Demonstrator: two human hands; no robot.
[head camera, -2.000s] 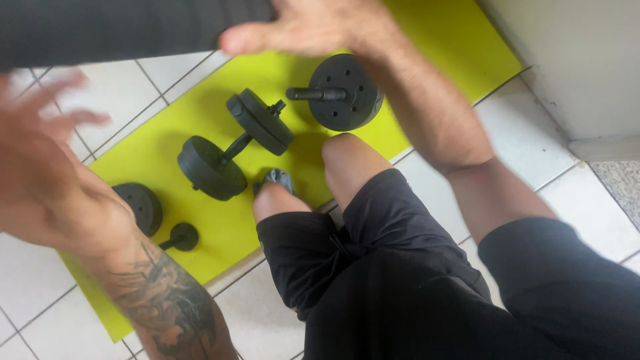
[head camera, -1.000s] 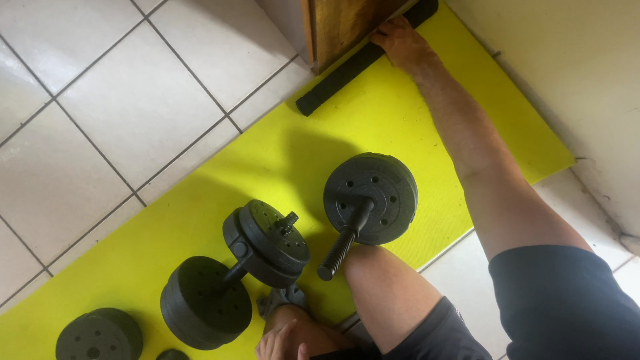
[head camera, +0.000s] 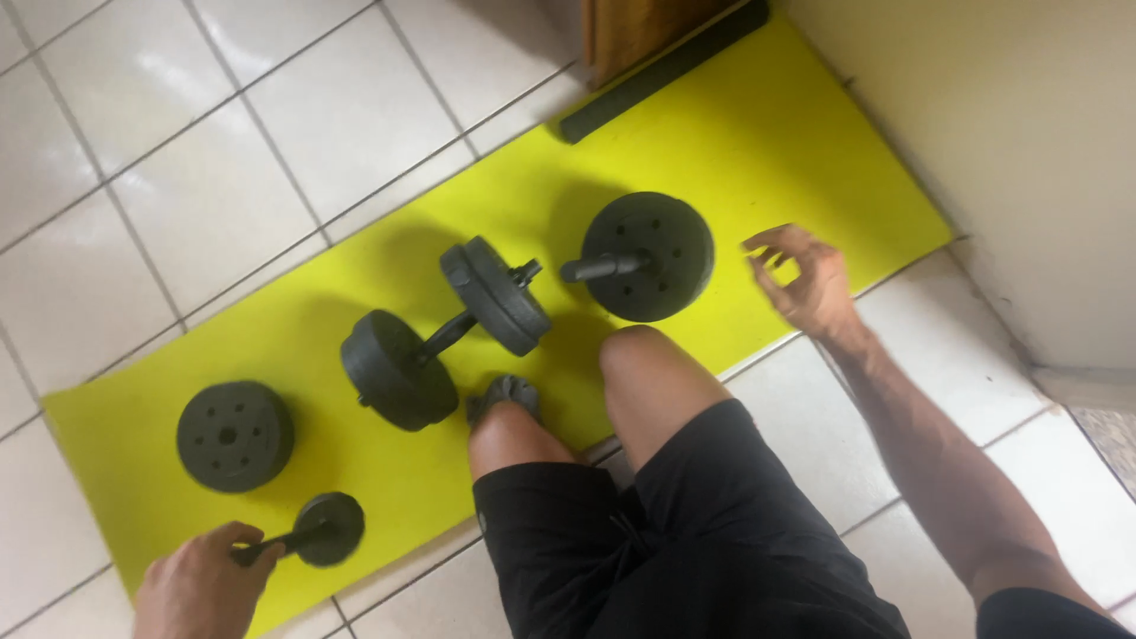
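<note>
My left hand (head camera: 209, 577), at the lower left, has its fingers around the bare end of a short dumbbell bar (head camera: 275, 546) with a small black weight plate (head camera: 332, 529) at its far end. Just above lie stacked black weight plates (head camera: 234, 437). My right hand (head camera: 803, 280) holds nothing, its fingers apart and curled, right of a black plate stack (head camera: 666, 257) from which a dumbbell handle (head camera: 606, 266) sticks up. Between the hands rests an assembled black dumbbell (head camera: 446, 335) with plates on both ends.
Everything lies on a yellow-green exercise mat (head camera: 754, 160) over white floor tiles (head camera: 293, 124). A black foam-like tube (head camera: 666, 75) lies along the mat's far edge beside a wooden furniture piece (head camera: 630, 35). A wall (head camera: 1003, 115) bounds the right side. My knees are at the mat's near edge.
My right hand has let go of the black tube, which stays on the mat, and has moved back toward me. My left hand has moved from near my knee to the small-plated bar.
</note>
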